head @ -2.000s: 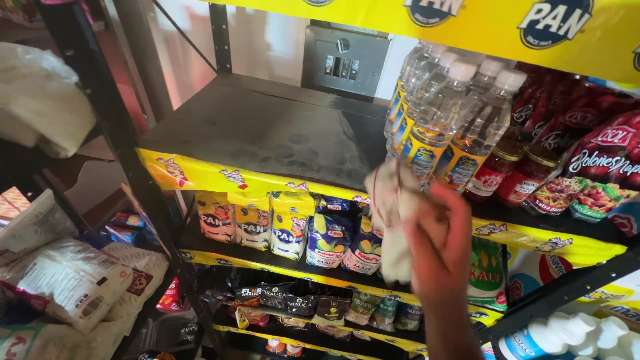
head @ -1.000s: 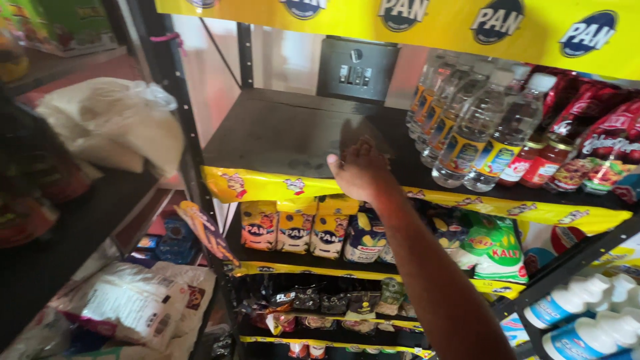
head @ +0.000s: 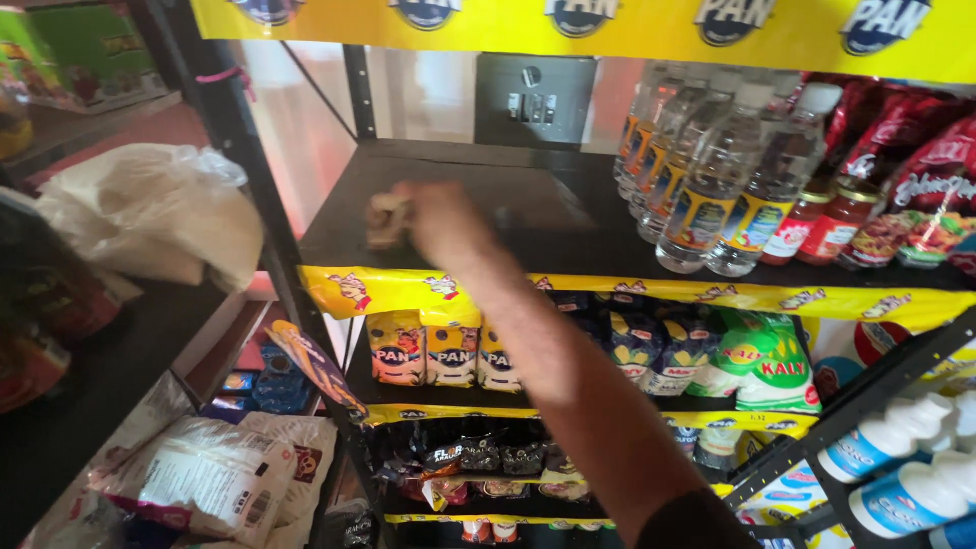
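My right hand (head: pixel 435 217), blurred by motion, reaches over the left part of a black shelf board (head: pixel 526 202). Its fingers are closed on a crumpled light-brown cloth (head: pixel 387 219), held low over the board or touching it. Right of the hand, clear plastic bottles (head: pixel 694 221) with yellow and blue labels stand in rows. Two jars of red sauce (head: pixel 839 221) are beside them. My left hand is out of view.
Flour bags (head: pixel 454 354) and green-and-white bags (head: pixel 778 366) line the shelf below. A dark metal upright (head: pixel 252 152) borders the board at left, near filled plastic bags (head: pixel 152 206). A grey electrical panel (head: pixel 536 99) is behind. White bottles (head: pixel 900 496) stand lower right.
My right hand, with the cloth, has moved from beside the bottles, across the shelf board, to its left part. The view has shifted somewhat.
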